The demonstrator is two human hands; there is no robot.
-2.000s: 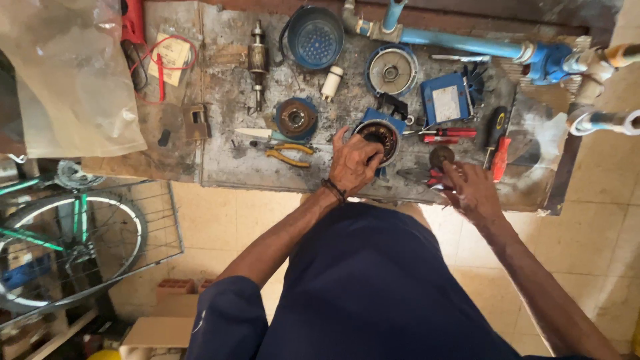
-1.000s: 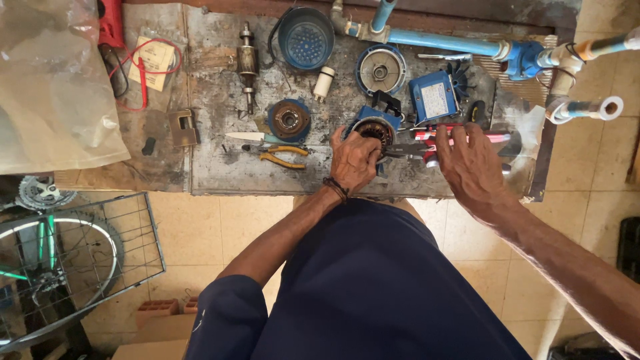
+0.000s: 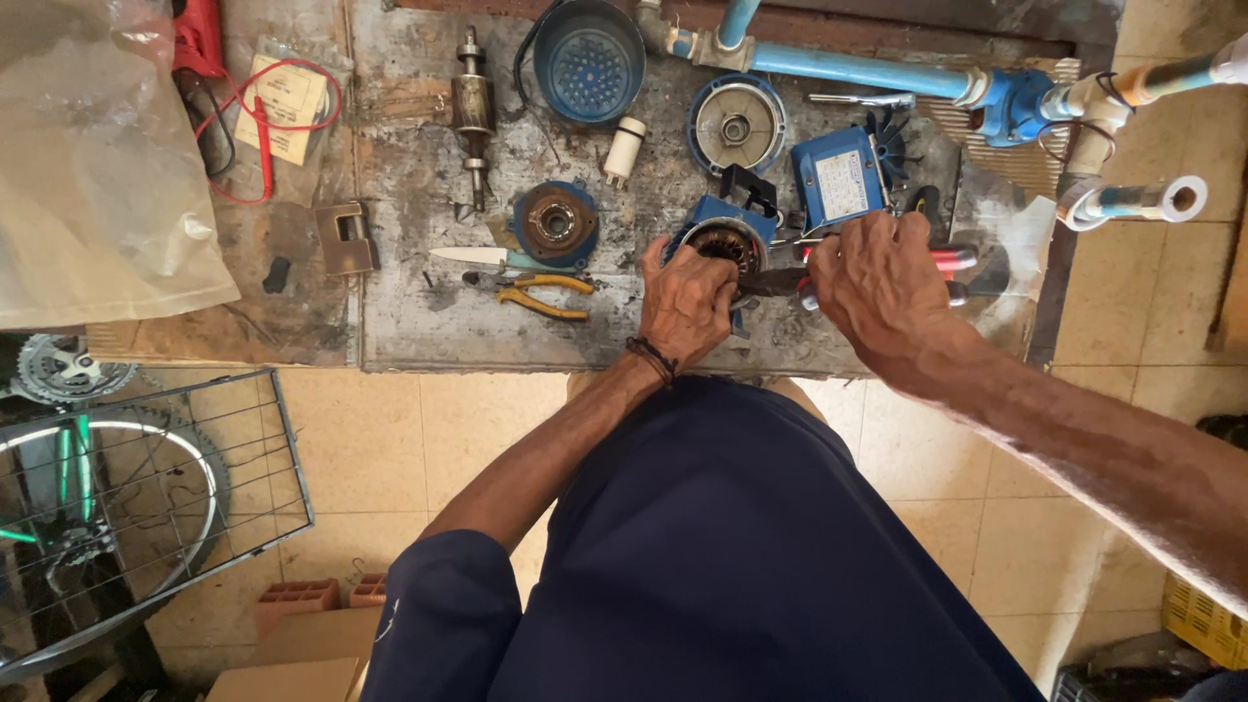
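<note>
My left hand (image 3: pixel 687 297) grips the near left rim of a blue motor housing (image 3: pixel 751 219), with its fingers at the copper windings (image 3: pixel 726 246). My right hand (image 3: pixel 882 278) is curled over red-handled tools (image 3: pixel 954 259) right of the housing; its fingertips are hidden, so its hold is unclear. Dark tool jaws (image 3: pixel 772 283) point from beneath it toward the housing. A blue cover with a label (image 3: pixel 838 180) and a black fan (image 3: pixel 889 146) lie beyond. A round end cover (image 3: pixel 736 125) is behind the housing; another blue end cover with a bearing (image 3: pixel 556 224) is left of it.
A rotor (image 3: pixel 473 107), white capacitor (image 3: pixel 625 149), blue fan cover (image 3: pixel 589 60), knife (image 3: pixel 470 255) and yellow-handled pliers (image 3: pixel 541 292) lie on the cardboard. Blue piping (image 3: pixel 858 66) crosses the back right. Red multimeter leads (image 3: pixel 263 146) and a plastic bag (image 3: pixel 97 166) are at left.
My right hand has moved from the table's near edge up over the red-handled tools, hiding more of them. My left hand stays at the motor housing.
</note>
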